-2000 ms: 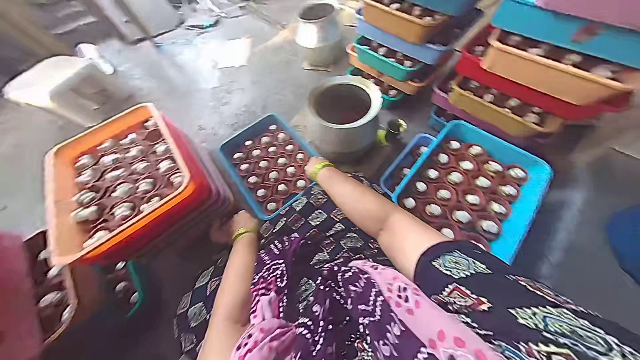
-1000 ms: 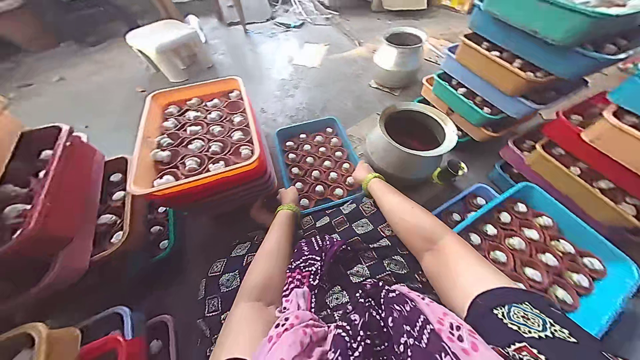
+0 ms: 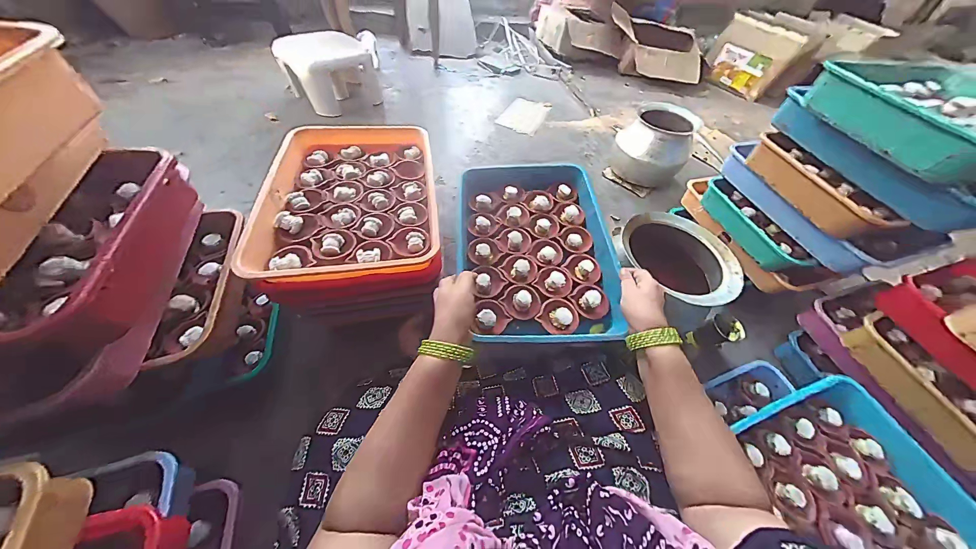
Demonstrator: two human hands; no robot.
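A blue plastic tray (image 3: 598, 229) with rows of small brown cups topped with white pieces is in front of me. My left hand (image 3: 456, 305) grips its left side near the front corner, and my right hand (image 3: 642, 299) grips the right side. Left of it, an orange tray (image 3: 335, 271) of similar cups tops a stack of red trays. Close to my right hand stands a wide-mouthed metal pot (image 3: 733, 278) with dark contents. Both wrists wear green bangles.
Stacked trays stand at the left (image 3: 145, 229) and right (image 3: 862, 122). Another blue tray (image 3: 900, 435) of cups lies at lower right. Farther back are a white plastic stool (image 3: 324, 57), a smaller metal pot (image 3: 654, 149) and cardboard boxes (image 3: 663, 57).
Both hands stay on the blue tray, which now appears higher and nearer, its near edge beside the metal pot. The view has swung to the left.
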